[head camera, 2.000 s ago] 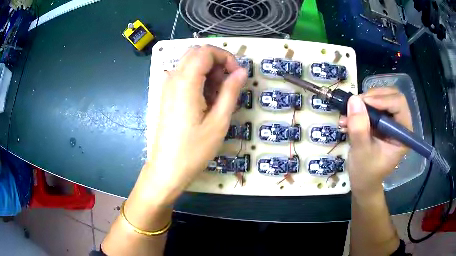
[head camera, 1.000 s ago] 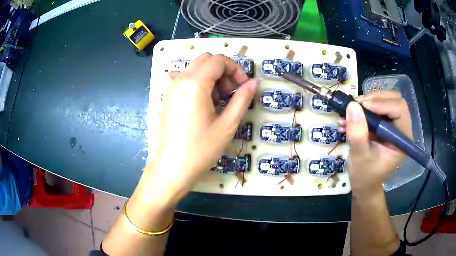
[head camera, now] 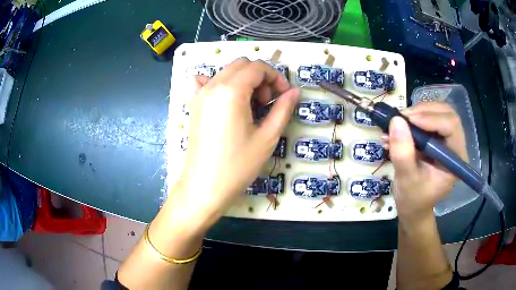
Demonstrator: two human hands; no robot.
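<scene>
A cream fixture plate (head camera: 288, 214) lies on the bench with rows of small dark circuit boards in it. My right hand (head camera: 424, 153) grips the soldering iron (head camera: 447, 156) like a pen. The iron's tip is at the lower edge of a top-row circuit board (head camera: 321, 75), the second from the right. My left hand (head camera: 237, 130) is over the left part of the plate and hides several boards. Its thumb and index finger are pinched together just left of the iron tip, with a very thin pale strand between them, probably solder wire.
A round fan grille (head camera: 273, 17) stands behind the plate. A yellow counter (head camera: 158, 38) is at the back left. A clear plastic tray (head camera: 461, 192) lies right of the plate, partly behind my right hand. A dark blue box (head camera: 416, 39) is at the back right. The black cord (head camera: 502, 238) loops at the right.
My left hand has moved right, its fingertips now closer to the iron tip. The iron tip stays at the same top-row board, with only a slight shift of the handle.
</scene>
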